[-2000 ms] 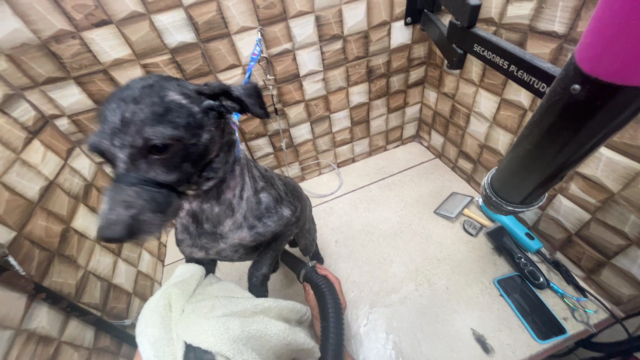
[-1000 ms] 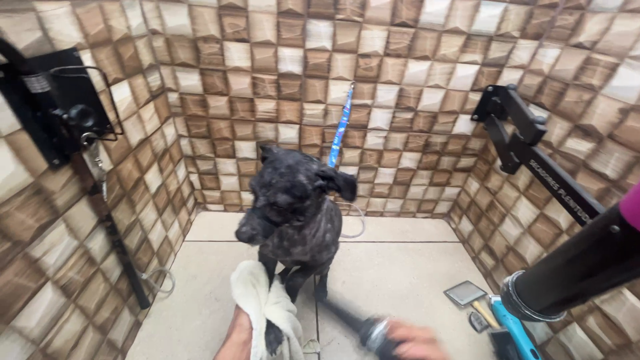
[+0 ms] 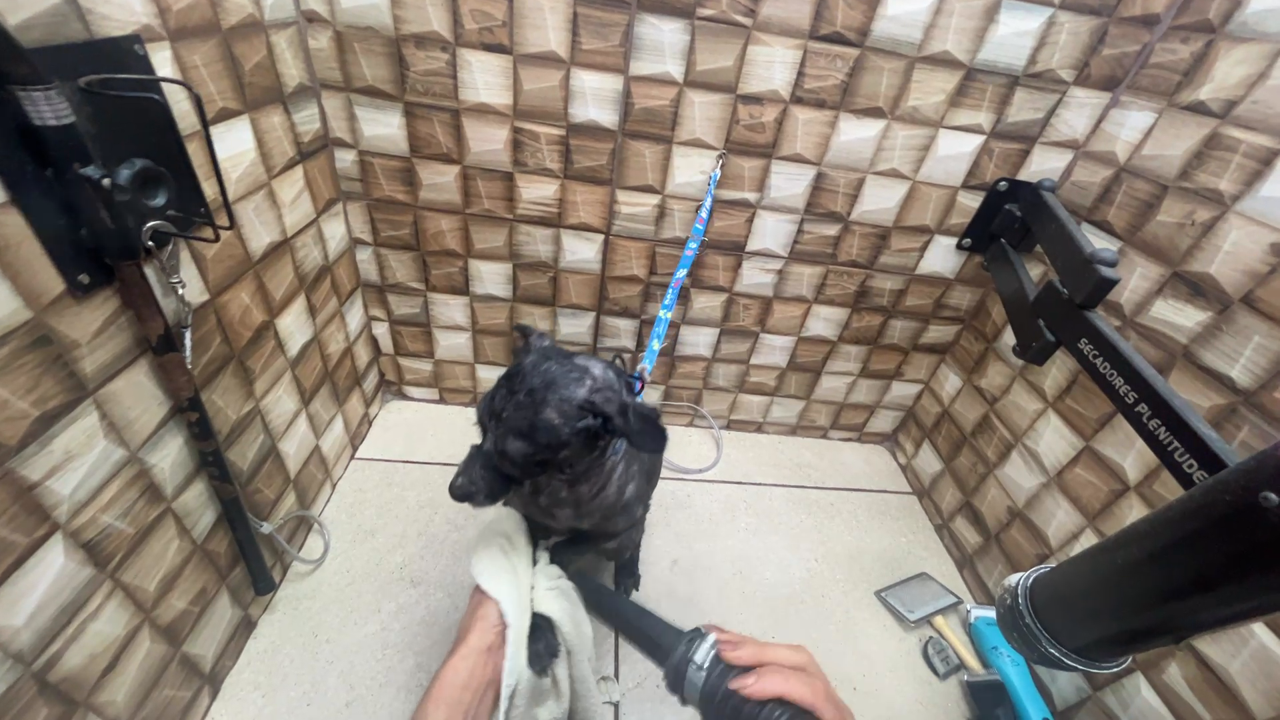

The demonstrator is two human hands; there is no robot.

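A small black dog (image 3: 590,460) sits on the tiled surface, its head turned left. A blue patterned strap (image 3: 682,270) runs from its neck up to a hook on the back wall. My left hand (image 3: 475,650) holds a cream towel (image 3: 560,625) around one of the dog's front legs; a dark paw shows out of the cloth. My right hand (image 3: 780,670) grips a black dryer hose nozzle (image 3: 640,625), whose tip points at the dog's chest beside the towel.
A slicker brush (image 3: 918,598), a turquoise tool (image 3: 1005,665) and a small dark attachment (image 3: 940,657) lie at the right. A black wall arm (image 3: 1130,400) and a thick black tube (image 3: 1170,565) stand over them. A black bracket (image 3: 140,180) and rod (image 3: 225,500) are on the left.
The view has swung left. My right hand, on the hose two seconds ago, now has the nozzle beside the towel. The dog has settled lower in view.
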